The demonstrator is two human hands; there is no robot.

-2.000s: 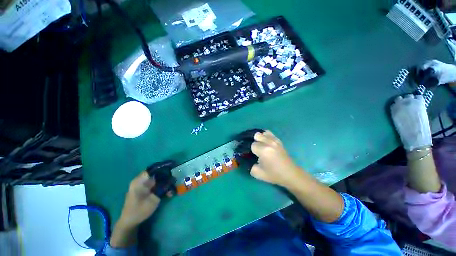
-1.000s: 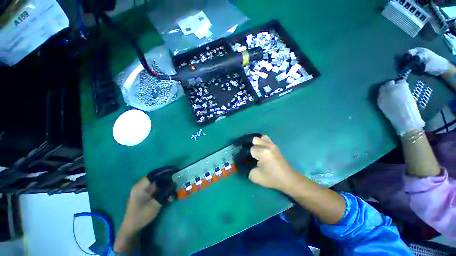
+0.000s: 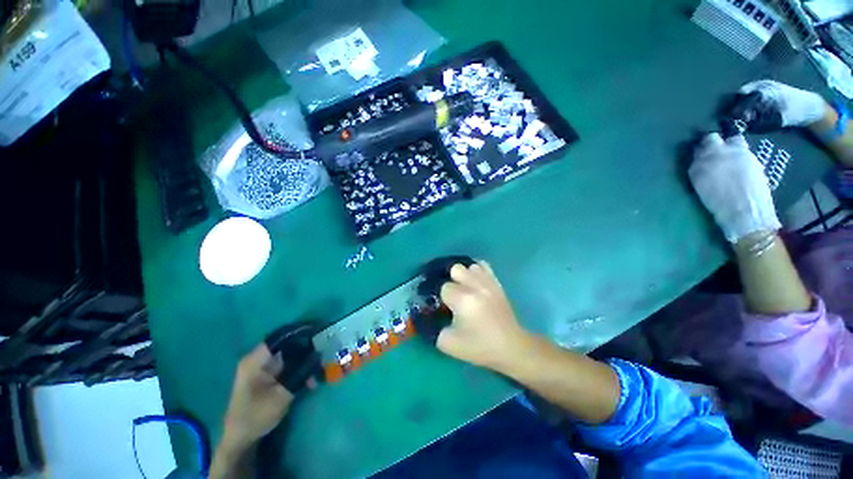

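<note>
The assembly fixture (image 3: 372, 325), a flat grey bar with an orange-red front edge, lies tilted in front of me. Several small silver-and-dark clips stand in a row along it. My left hand (image 3: 271, 384), with black finger coverings, holds its left end. My right hand (image 3: 470, 311), also with black coverings, holds its right end, and its fingers cover the seats there. A small loose pile of screws (image 3: 358, 257) lies on the green mat behind the fixture. The fingertips of both hands are partly hidden by the coverings.
The electric screwdriver (image 3: 379, 134) lies across the divided parts tray (image 3: 465, 194). Left of it are a bag of small hardware (image 3: 267, 173) and a round white disc (image 3: 235, 251). A flat clear bag (image 3: 351, 56) lies behind. A coworker's gloved hands (image 3: 734, 187) hold a dark item at right.
The view has shifted, so the bench items sit further left. Both hands still hold the fixture; my right hand covers slightly more of its right end. The coworker's hands have moved together around a dark item.
</note>
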